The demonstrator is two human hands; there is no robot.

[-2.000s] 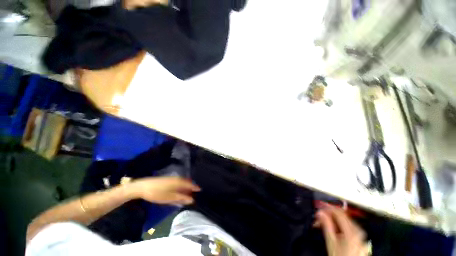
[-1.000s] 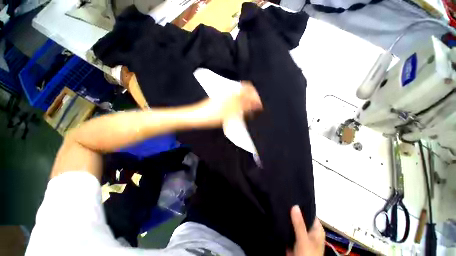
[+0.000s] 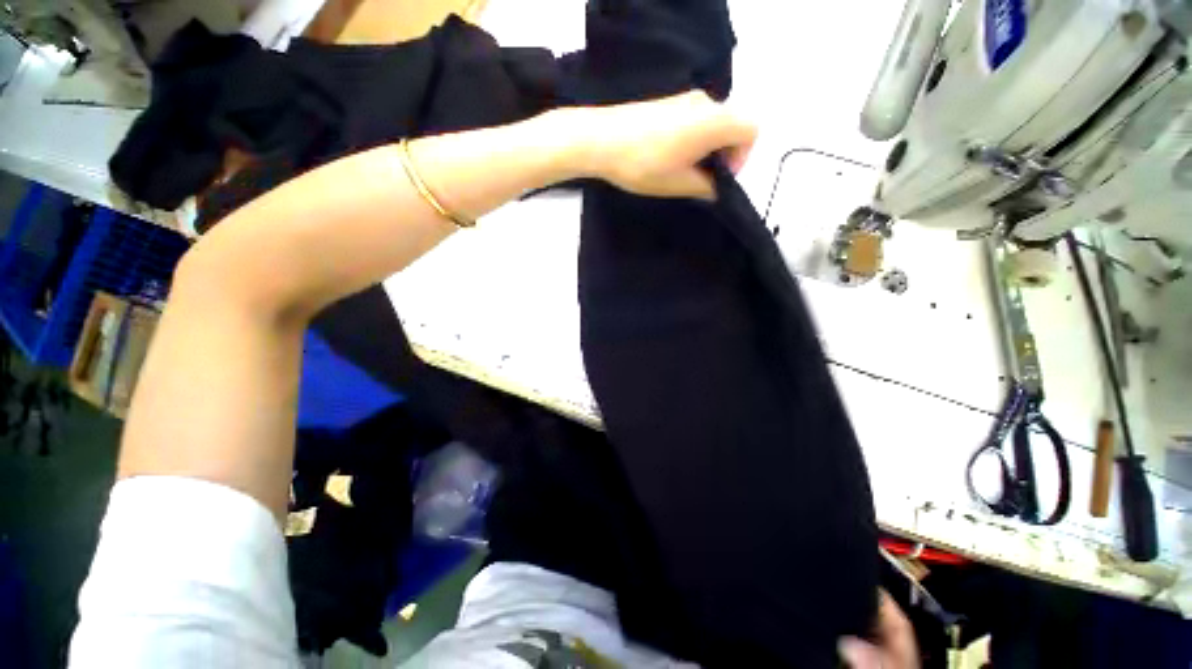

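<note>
A long black fabric panel [image 3: 732, 392] runs from the white table down over its front edge toward my lap. My left hand [image 3: 680, 146] reaches across and pinches its right-hand border, left of the needle plate [image 3: 863, 254]. My right hand [image 3: 889, 640] is at the panel's lower right end, below the table edge, partly cut off by the picture's bottom; the fingers are at the cloth. The pale sewing machine head [image 3: 1046, 105] stands at the upper right. The cloth lies left of the needle area.
Heaped black cloth [image 3: 314, 105] lies at the upper left. Black-handled shears [image 3: 1020, 444], a wooden-handled tool [image 3: 1103, 468] and a screwdriver [image 3: 1135, 510] lie right of the needle area. A blue crate [image 3: 118, 275] stands at the left; cream scraps lie on black cloth below.
My left hand has moved up and right and taken hold of the panel's border. My right hand has moved lower and right. The panel's upper part has been drawn out into a long strip.
</note>
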